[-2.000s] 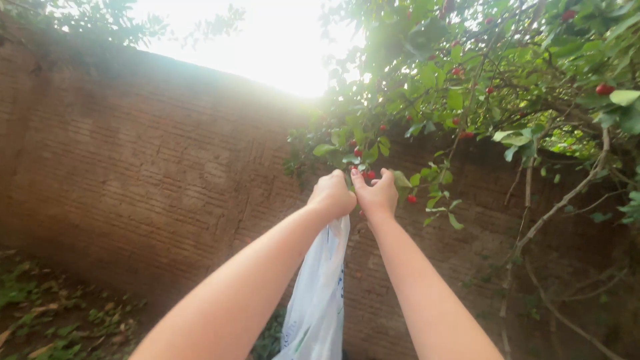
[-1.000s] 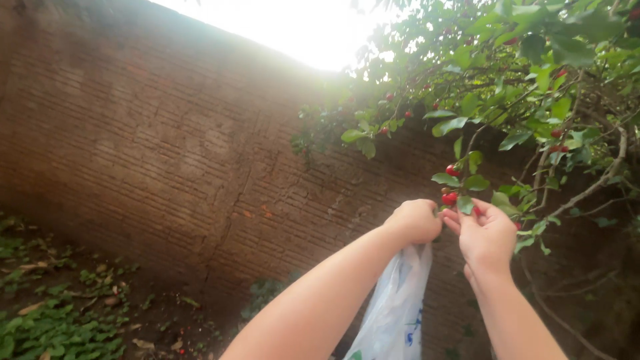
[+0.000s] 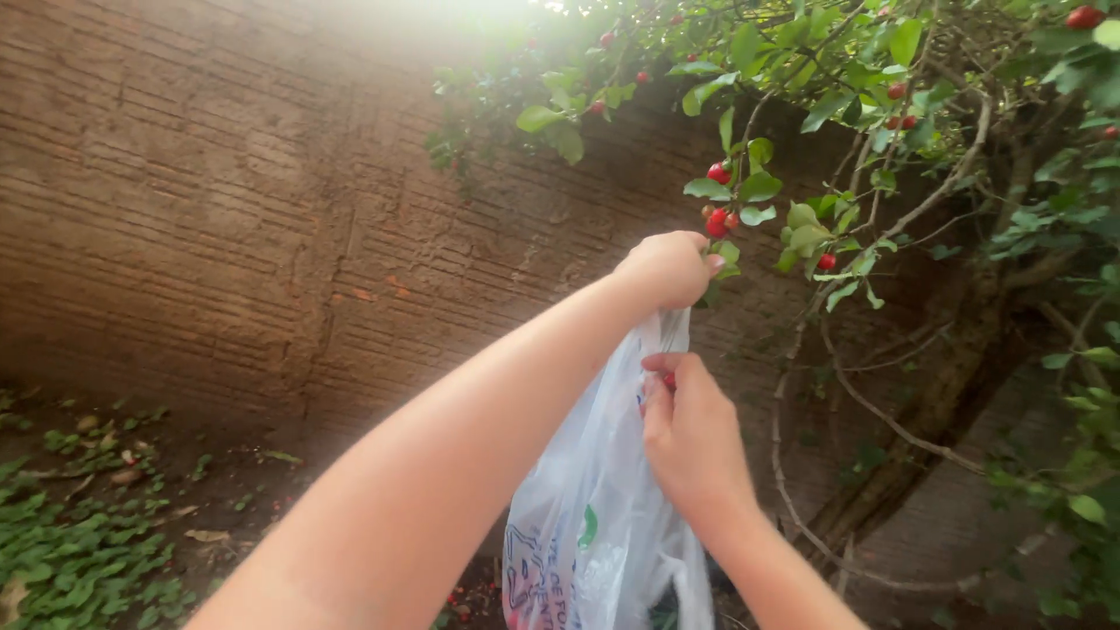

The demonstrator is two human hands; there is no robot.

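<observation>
My left hand grips the top of a white plastic bag, which hangs below it, and its fingertips are beside a leafy twig. Just above it hangs a cluster of red berries on a branch, with another red berry higher up. My right hand is lower, at the bag's upper side, its thumb and fingers closed on a red berry. The bag bears printed writing, and red shows through its lower part.
A rough brick wall stands behind. To the right are a leaning tree trunk, a curved thin branch and more red berries among leaves. Low green plants grow on the soil at lower left.
My right hand has moved down from the berry cluster to the side of the bag, with a red berry between its fingers. My left hand still holds the bag. The view has shifted.
</observation>
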